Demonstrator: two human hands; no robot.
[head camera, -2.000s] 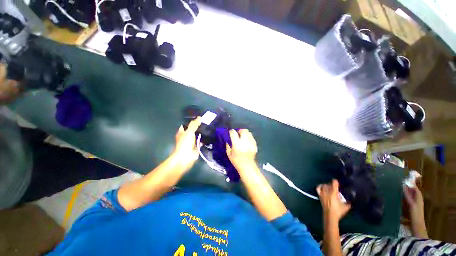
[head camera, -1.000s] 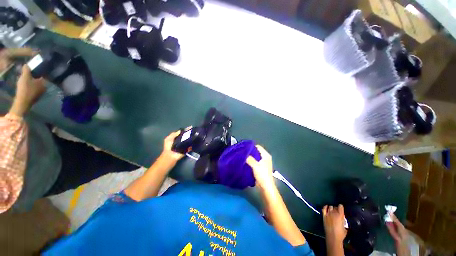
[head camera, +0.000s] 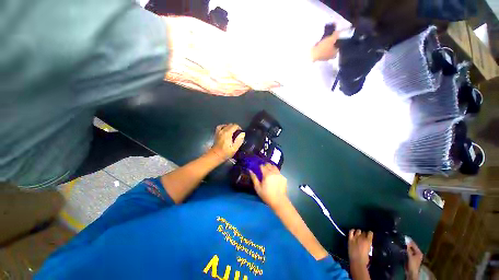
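Note:
A black multi-head security camera (head camera: 265, 128) is on the green bench top in front of me, with a small white label on its near right part. My left hand (head camera: 227, 143) grips the camera's left side. My right hand (head camera: 270, 183) holds a purple cloth (head camera: 253, 165) pressed against the camera's near part. The cloth and my fingers hide some of that part.
A neighbour's sleeve (head camera: 208, 57) reaches across from the left. Another hand (head camera: 326, 47) holds a black camera (head camera: 353, 65) over the white strip. At right lie a white cable (head camera: 323, 209), another black camera (head camera: 387, 254) under a neighbour's hands, and ribbed clear bags (head camera: 413, 63).
My camera has turned and moved right; the cloth now covers less of it. The left neighbour has leaned in across the bench. A hand with a black camera has appeared over the white strip.

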